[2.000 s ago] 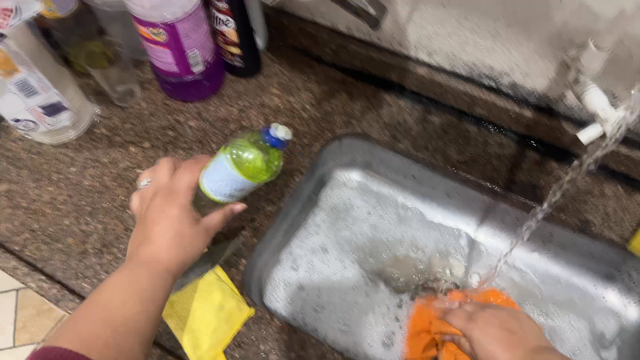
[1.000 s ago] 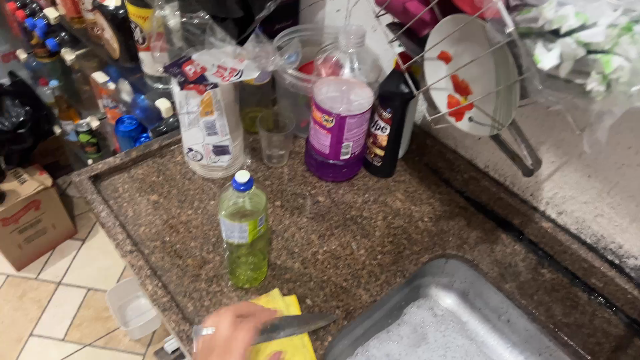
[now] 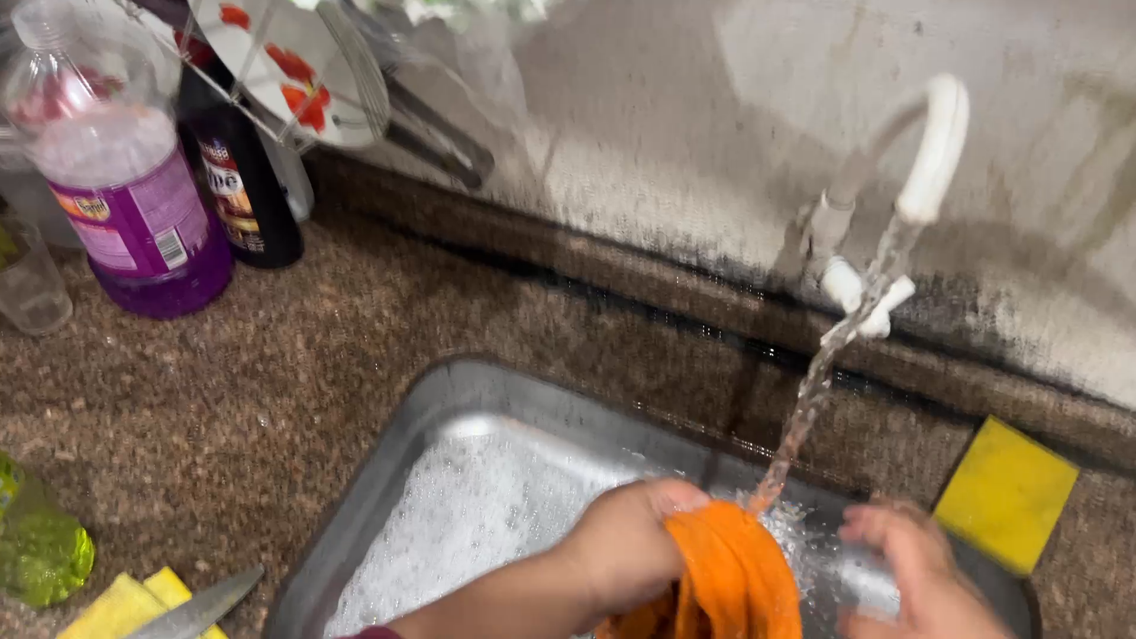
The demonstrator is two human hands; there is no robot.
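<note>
An orange cloth is gripped in my left hand over the metal sink basin. Water from the white curved faucet runs down onto the cloth. To the right of the cloth, my right hand is blurred, its fingers apart and holding nothing. White suds cover the left part of the basin. A yellow sponge or pad lies at the basin's right rim. On the counter at lower left, a knife blade rests on a folded yellow cloth.
A bottle of green liquid stands at the left edge. Farther back are a bottle of purple liquid, a dark bottle and a clear plastic cup. A flowered plate and a dark handle jut out above the granite counter.
My left hand has left the green bottle, then the knife area, and now holds the orange cloth. My right hand, on the cloth two seconds ago, is now off it. The view has swung considerably.
</note>
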